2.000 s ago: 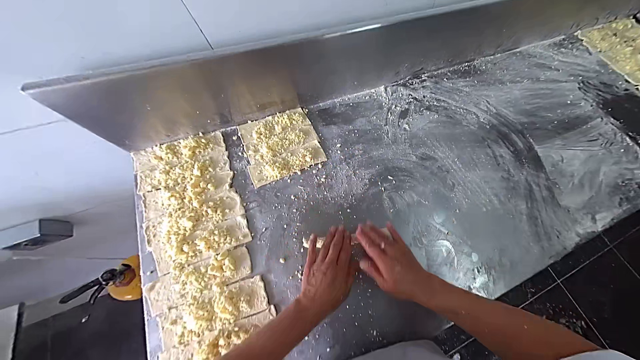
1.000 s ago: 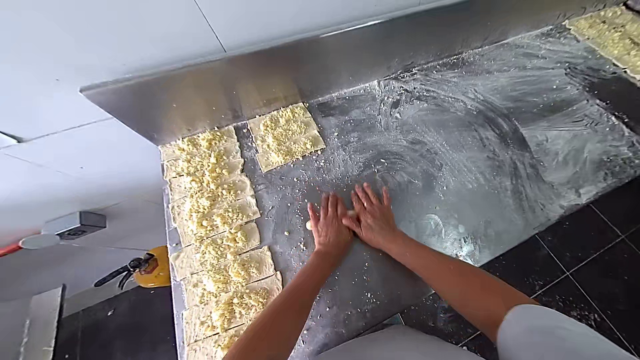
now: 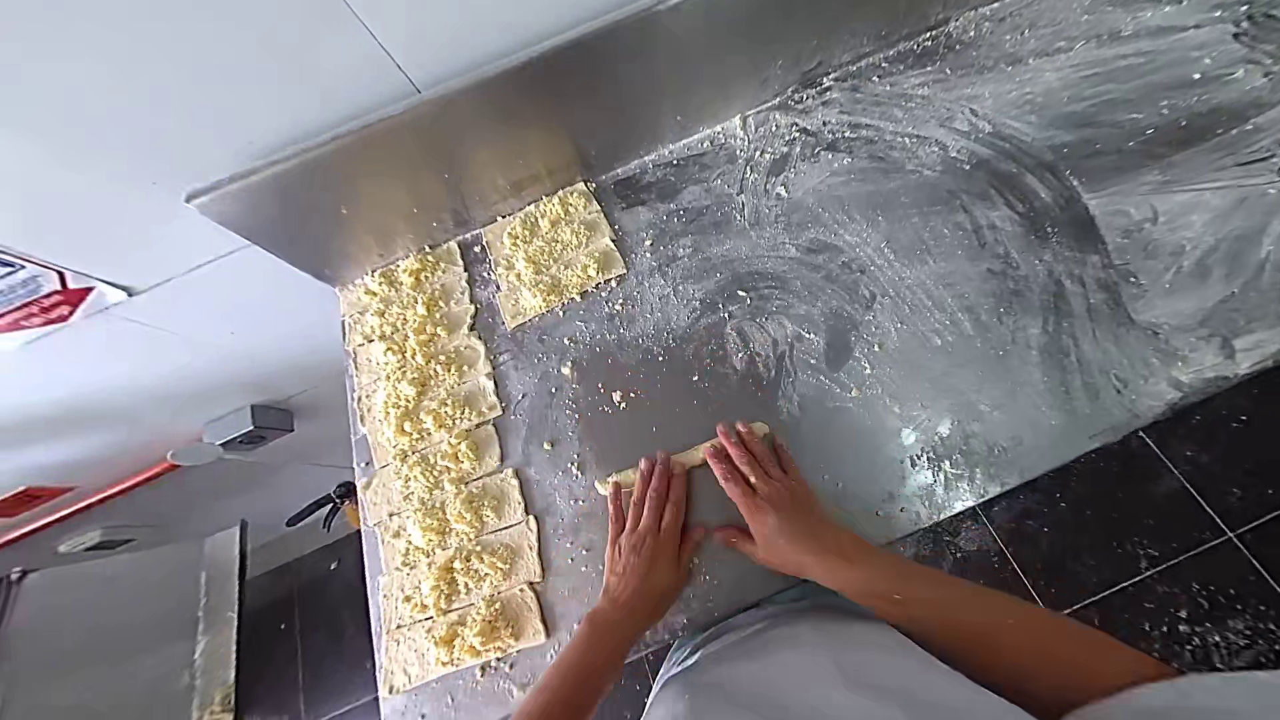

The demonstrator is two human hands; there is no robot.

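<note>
A thin roll of dough (image 3: 690,457) lies on the floured stainless steel worktop (image 3: 660,400) near its front edge. My left hand (image 3: 650,530) rests flat with its fingertips on the left part of the roll, and my right hand (image 3: 770,500) presses on the right part. Both palms face down, fingers extended. To the left runs a column of overlapping dough pieces (image 3: 440,470) topped with crumbled cheese-like filling. Two more topped dough pieces (image 3: 555,250) lie side by side by the backsplash. What is under my fingers is hidden.
A metal backsplash (image 3: 500,130) borders the worktop at the back. Flour and crumbs are spread over the right side. Dark floor tiles (image 3: 1100,510) show beyond the front edge. A fire extinguisher's black handle (image 3: 325,505) is past the worktop's left end.
The roll, mostly hidden under my hands a second ago, now shows as a longer, thin strip. My hands have moved apart along it. The view has shifted.
</note>
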